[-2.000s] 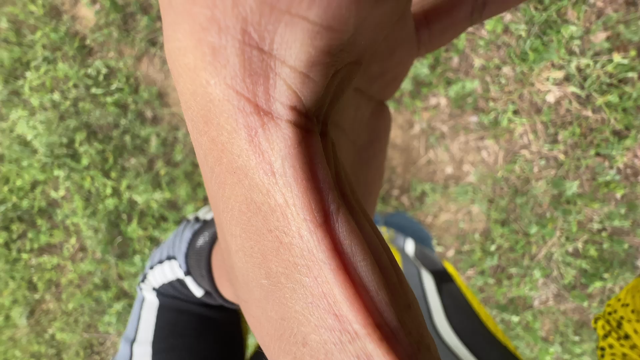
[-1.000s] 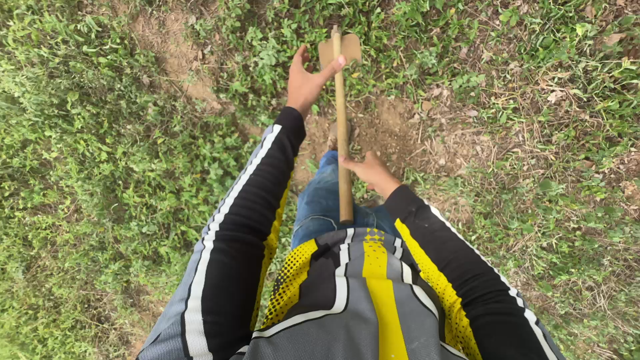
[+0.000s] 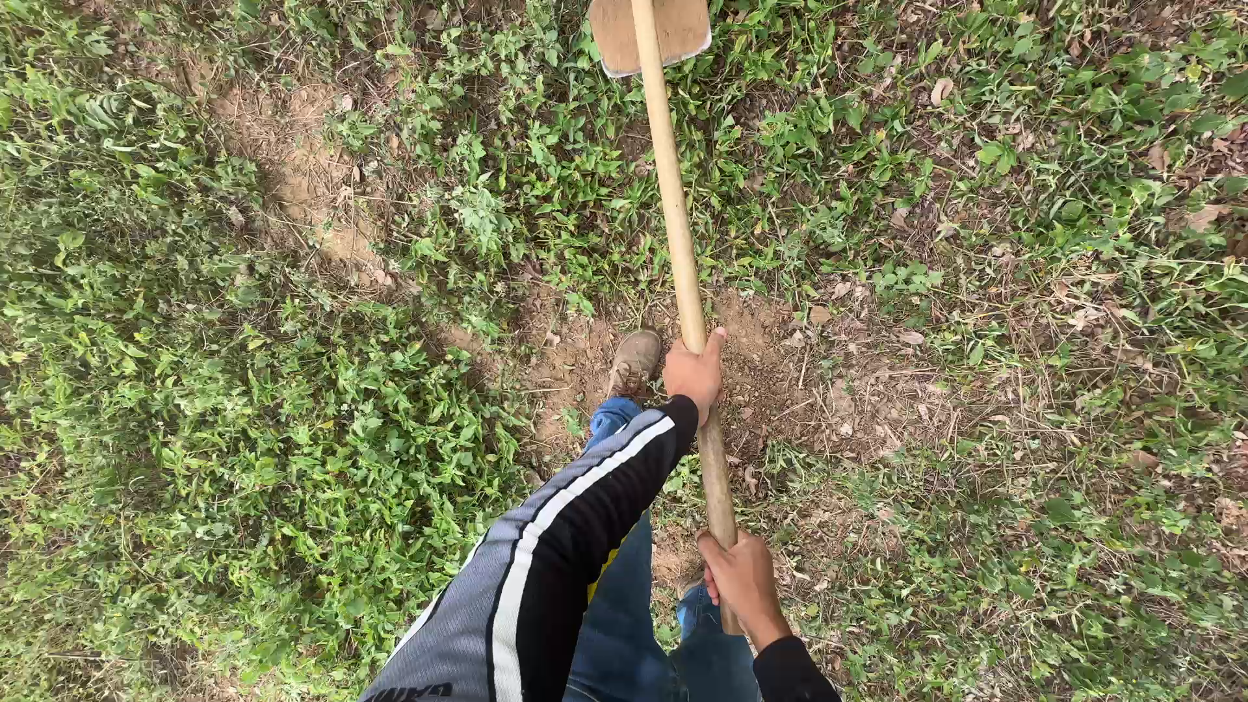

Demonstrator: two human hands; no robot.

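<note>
A hoe with a long wooden handle (image 3: 675, 205) reaches from between my legs up to the top edge of the view. Its flat metal blade (image 3: 616, 37), brownish with a pale edge, is partly cut off there, over green weeds. My left hand (image 3: 696, 374) is closed around the middle of the handle, just beyond my shoe. My right hand (image 3: 743, 583) grips the handle near its lower end, the butt showing just below the fingers.
Low green weeds (image 3: 390, 468) cover the ground on both sides. Bare soil with dry leaves (image 3: 780, 380) runs across the middle, and another dirt patch (image 3: 322, 185) lies at upper left. My brown shoe (image 3: 636, 357) and legs in blue jeans (image 3: 619, 624) are below.
One second ago the left hand was open beside the handle near the blade; now it is closed farther down the handle. The right hand has moved down toward the butt. The blade has moved farther out.
</note>
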